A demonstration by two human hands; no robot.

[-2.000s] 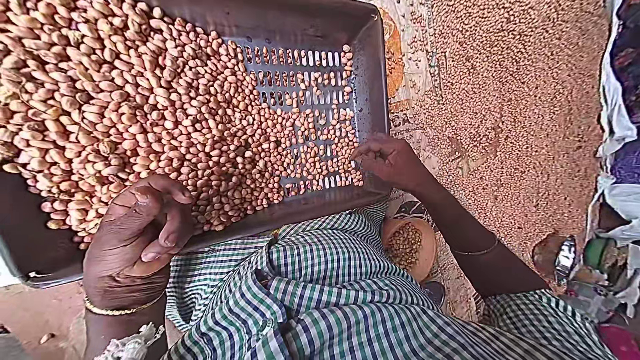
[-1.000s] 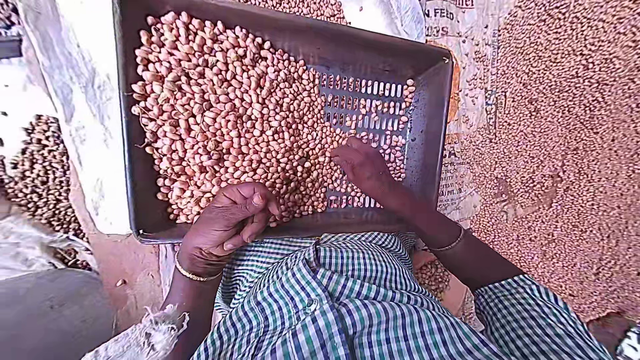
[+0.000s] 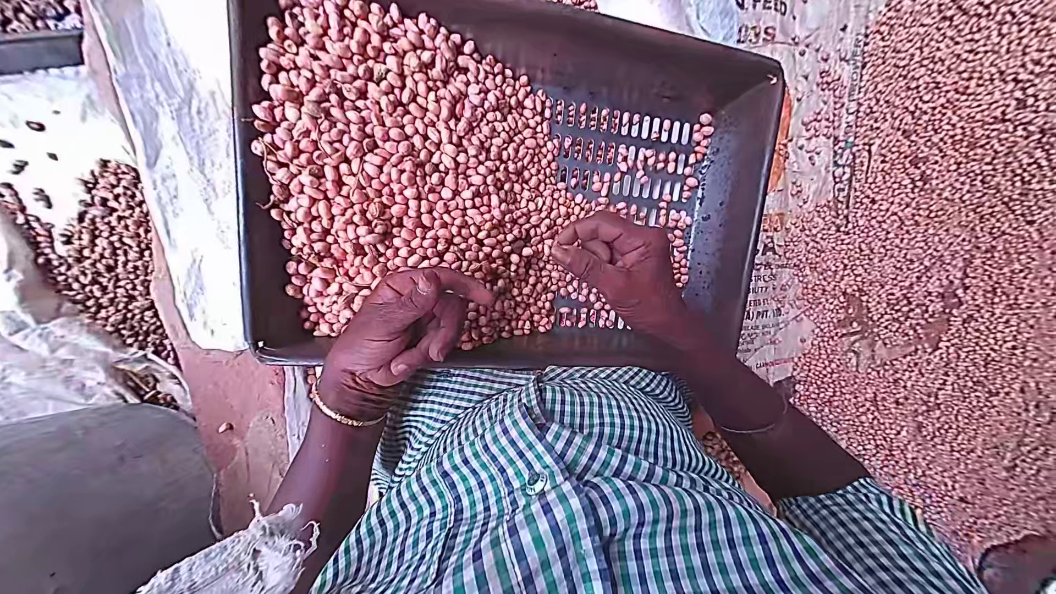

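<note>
A dark tray with a slotted bottom (image 3: 747, 206) lies in front of my body, its left and middle part heaped with reddish shelled nuts, likely peanuts (image 3: 396, 157). Over the near edge of the heap is my left hand (image 3: 404, 322), its fingers loosely curled and apart, with nothing seen in it. My right hand (image 3: 619, 260) hovers at the heap's right border, beside the slots. Its thumb and fingertips are brought close together; whether a nut is pinched between them cannot be made out.
A wide spread of small nuts (image 3: 949, 247) covers printed sacking (image 3: 767, 330) at the right. Darker nuts (image 3: 115, 247) lie on pale sheeting at the left, near a grey rounded object (image 3: 99, 487). Part of another dark tray (image 3: 41, 51) shows at the upper left.
My right hand was by the tray's right wall two seconds ago and is now at the heap's border. My left hand stays near the tray's near edge. The view has shifted.
</note>
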